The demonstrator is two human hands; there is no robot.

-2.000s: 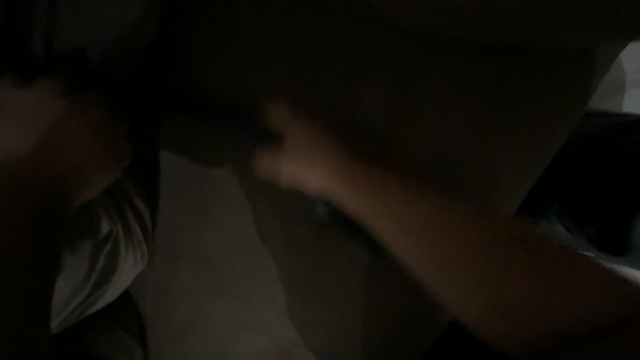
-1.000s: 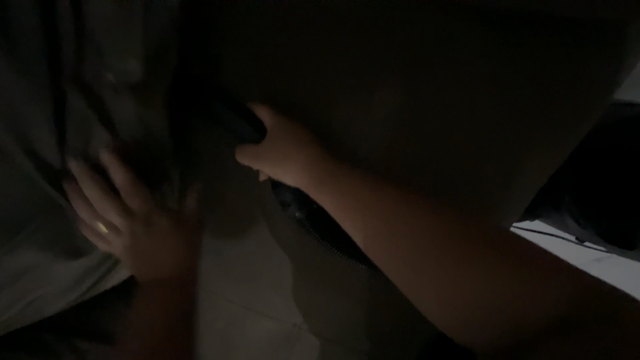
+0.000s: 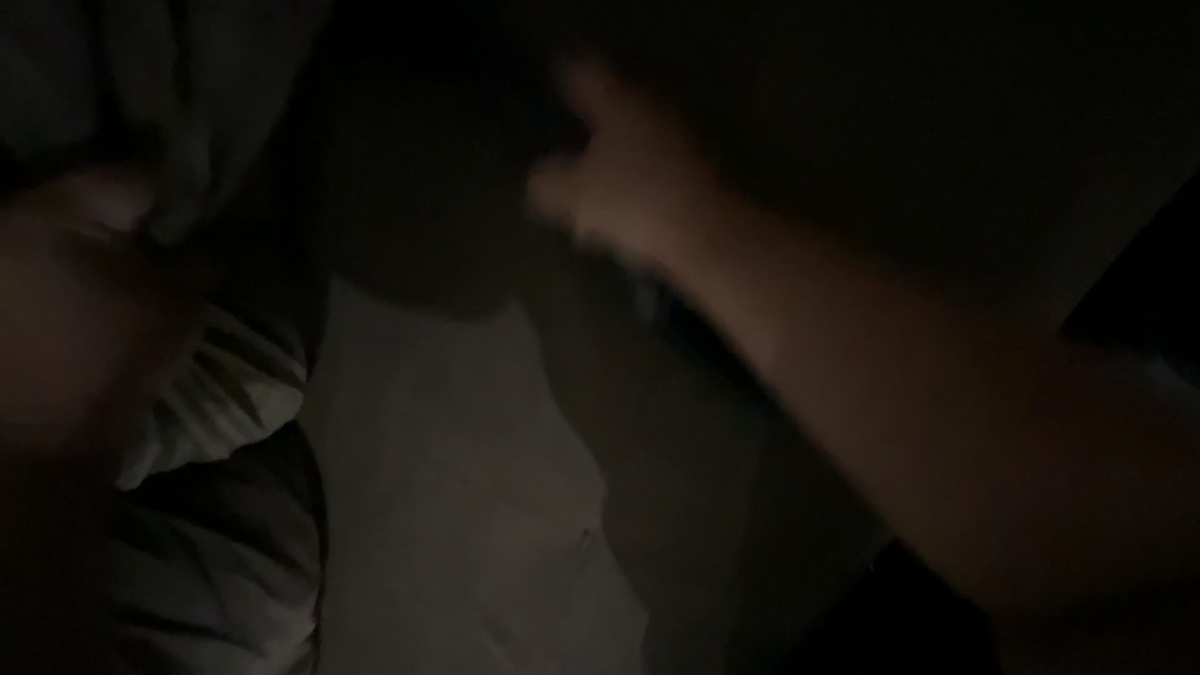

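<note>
The view is very dark and blurred. My right hand (image 3: 637,169) reaches in from the right and is curled around a dark object (image 3: 694,323), part of which shows below the wrist; its kind cannot be told. At the left edge is my left hand (image 3: 75,309), blurred, by the folds of a dark fabric (image 3: 206,122). Whether its fingers grip the fabric cannot be told. A paler, striped fold of fabric (image 3: 234,394) lies just below and to the right of that hand.
A pale, flat surface (image 3: 450,487) shows at the lower middle, with shadows across it. More bunched fabric (image 3: 225,572) lies at the lower left. A black shape (image 3: 1144,291) stands at the right edge.
My left hand, spread on the fabric one second ago, has moved to the left and up. My right hand held the dark object then too.
</note>
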